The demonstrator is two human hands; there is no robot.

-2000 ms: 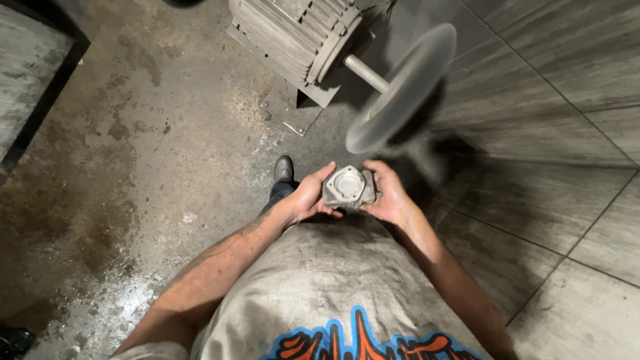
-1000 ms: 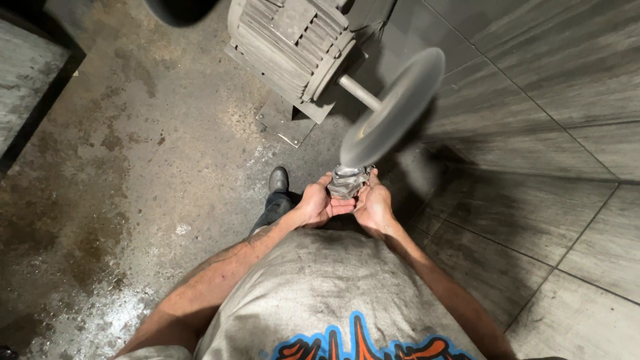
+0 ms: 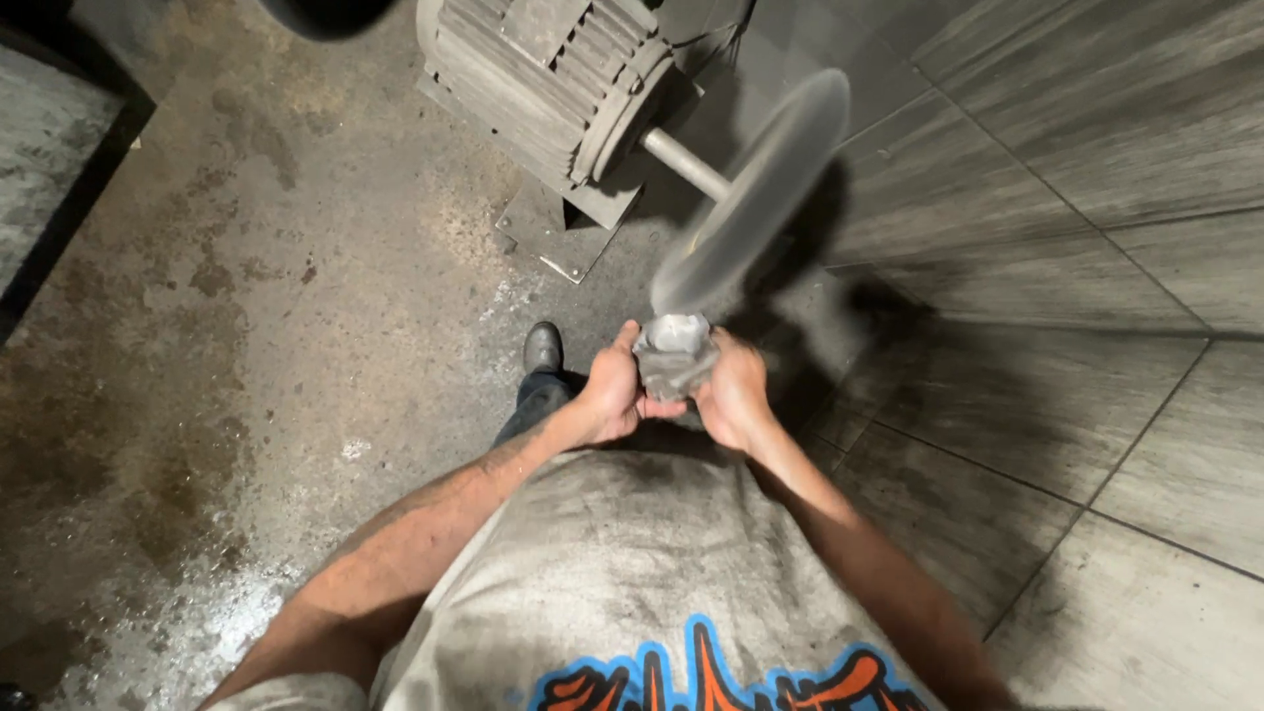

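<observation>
Both my hands grip a grey cast metal part [image 3: 676,357] in front of my waist. My left hand [image 3: 614,387] holds its left side, with fingers reaching under it, and my right hand [image 3: 736,385] holds the right side. Just above the part is the lower edge of a polishing wheel [image 3: 755,193], blurred as if spinning. Whether part and wheel touch, I cannot tell. A steel shaft [image 3: 686,163] joins the wheel to a dusty, finned electric motor [image 3: 538,74].
The motor stands on a metal pedestal with a base plate [image 3: 565,237] on the stained concrete floor [image 3: 326,247]. Large grey panels [image 3: 1066,178] line the right side. A dark round object [image 3: 326,8] shows at the top edge. My shoe [image 3: 543,348] is left of my hands.
Two seconds ago the part's round face was turned up below the wheel. A second ago it was tilted at the wheel's lower edge; now its orientation differs again, both hands still holding it.
</observation>
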